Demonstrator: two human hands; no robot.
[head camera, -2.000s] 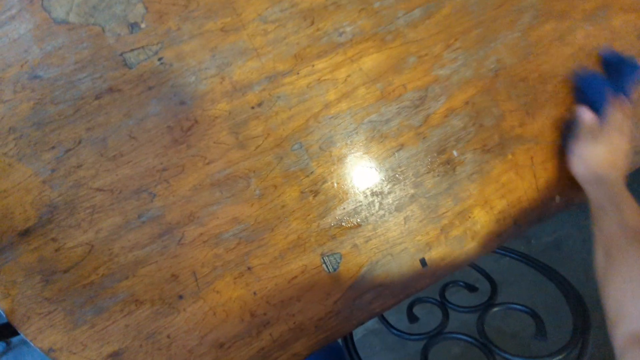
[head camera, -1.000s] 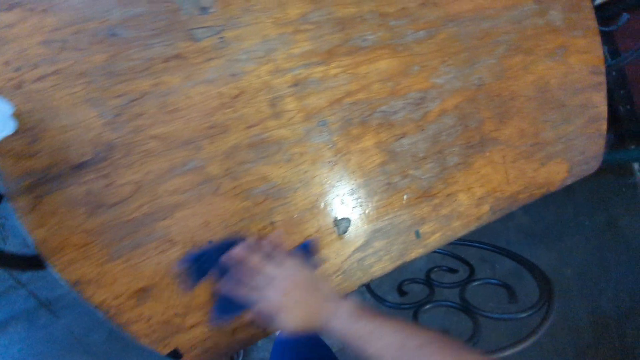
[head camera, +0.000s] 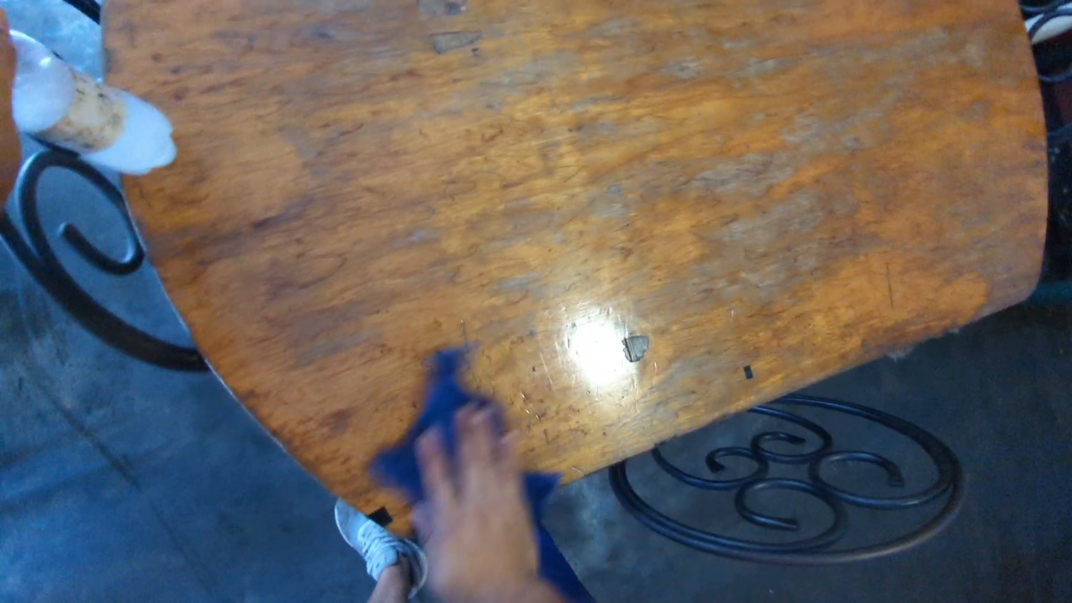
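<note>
My right hand (head camera: 477, 502), blurred, presses a dark blue cloth (head camera: 435, 419) onto the near left part of the worn wooden tabletop (head camera: 502, 209). The cloth sticks out past the fingers on both sides. At the upper left edge of the view, a small part of my left hand (head camera: 8, 117) shows against a translucent white plastic bottle (head camera: 92, 109) with a worn label. The bottle lies tilted, its end over the table's left edge. How the left hand's fingers hold it is mostly out of frame.
A black wrought-iron chair with scrollwork (head camera: 787, 477) stands at the near edge, and another scrolled iron piece (head camera: 84, 251) is at the left. A shoe (head camera: 377, 544) is on the floor below the near left corner. The tabletop has chipped patches (head camera: 636, 348).
Two seconds ago my right hand and the cloth were at the far right; one second ago they were at the near left, where they remain. More of the white bottle shows at the left.
</note>
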